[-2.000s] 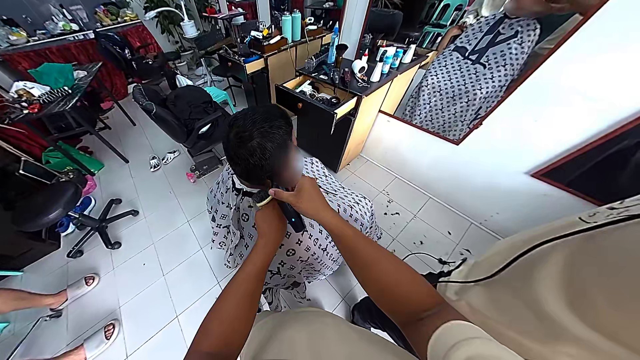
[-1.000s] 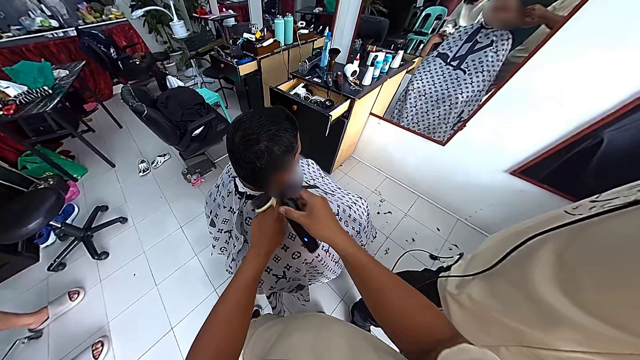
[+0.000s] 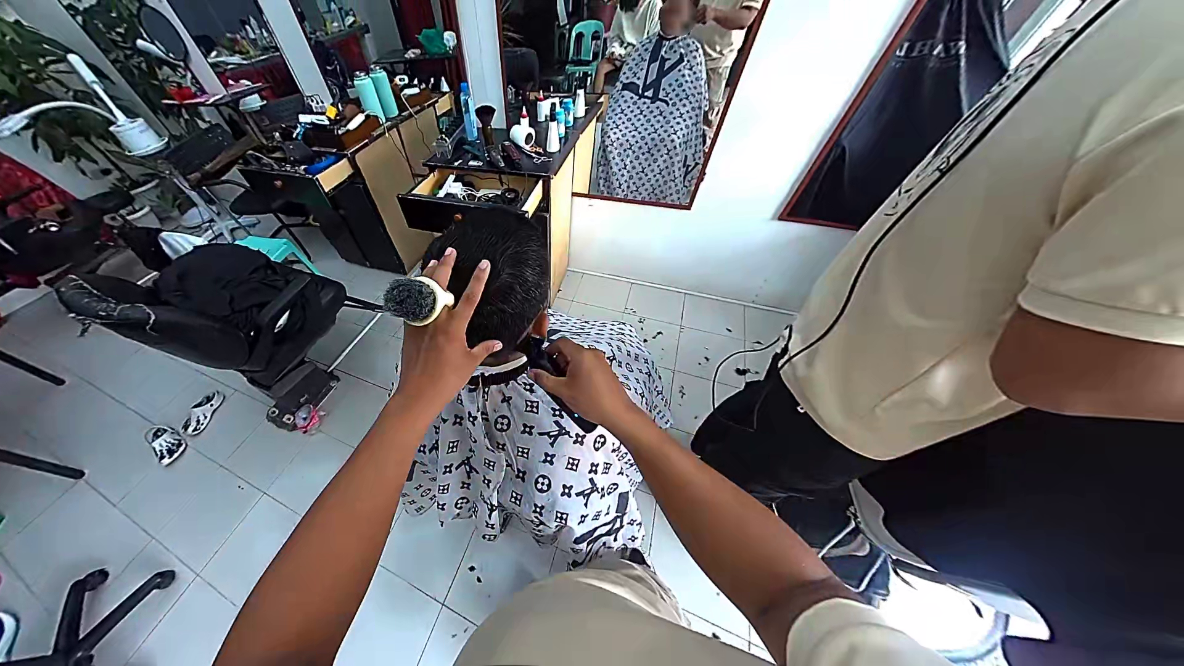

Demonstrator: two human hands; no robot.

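Note:
A person with short dark hair (image 3: 504, 264) sits before me, seen from behind, under a white patterned barber's cape (image 3: 546, 453). My left hand (image 3: 444, 333) rests with spread fingers on the back of the head; a round brush with dark bristles (image 3: 408, 300) and a pale ring-shaped handle is held at its fingers. My right hand (image 3: 583, 379) grips a black hair clipper (image 3: 564, 398) at the neck, just below the right ear. Its head is partly hidden by my fingers. A dark band with a pale edge circles the neck.
A co-worker in a beige shirt (image 3: 934, 240) stands close on the right, with a black cord (image 3: 832, 324) hanging down. Ahead are a wooden cabinet (image 3: 559, 222) with an open drawer and a wall mirror (image 3: 652, 120). A black barber chair (image 3: 213, 324) stands left. Cut hair dots the tiles.
My left hand has moved from the face area to the back of the head. My right hand and the clipper have moved to the neck below the ear. The view has shifted round behind the seated person.

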